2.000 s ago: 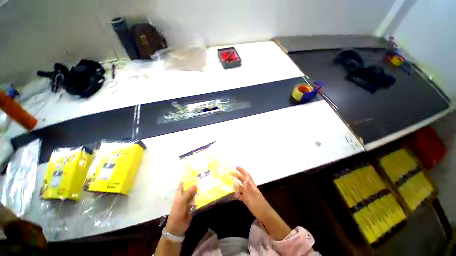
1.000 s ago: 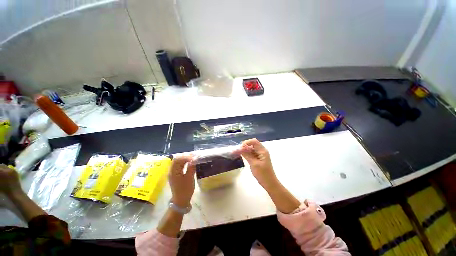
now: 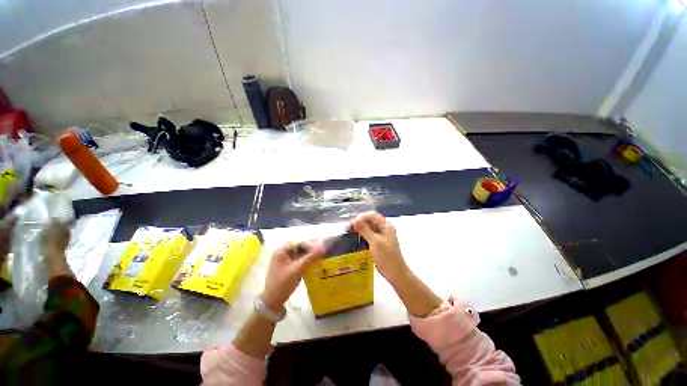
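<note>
A yellow product box [image 3: 340, 285] with a dark top stands upright on the white bench in front of me, in clear plastic film. My left hand [image 3: 290, 273] pinches the film at the box's top left edge. My right hand [image 3: 374, 240] pinches the film at the top right. The film between my fingers is hard to see. Two more yellow boxes in clear bags [image 3: 148, 262] [image 3: 220, 264] lie side by side to the left, their loose film spread toward the bench's front edge.
A co-worker's sleeve [image 3: 64, 320] and blurred hands with clear bags are at far left. A tape dispenser [image 3: 493, 191] and black tray [image 3: 384, 136] are on the bench. An orange cylinder [image 3: 89, 164] lies back left. Filled cartons [image 3: 580, 353] stand low right.
The box went from lying in my hands to standing upright, and its yellow side now faces me. My hands have moved slightly closer together over its top. The co-worker's hands now handle clear bags.
</note>
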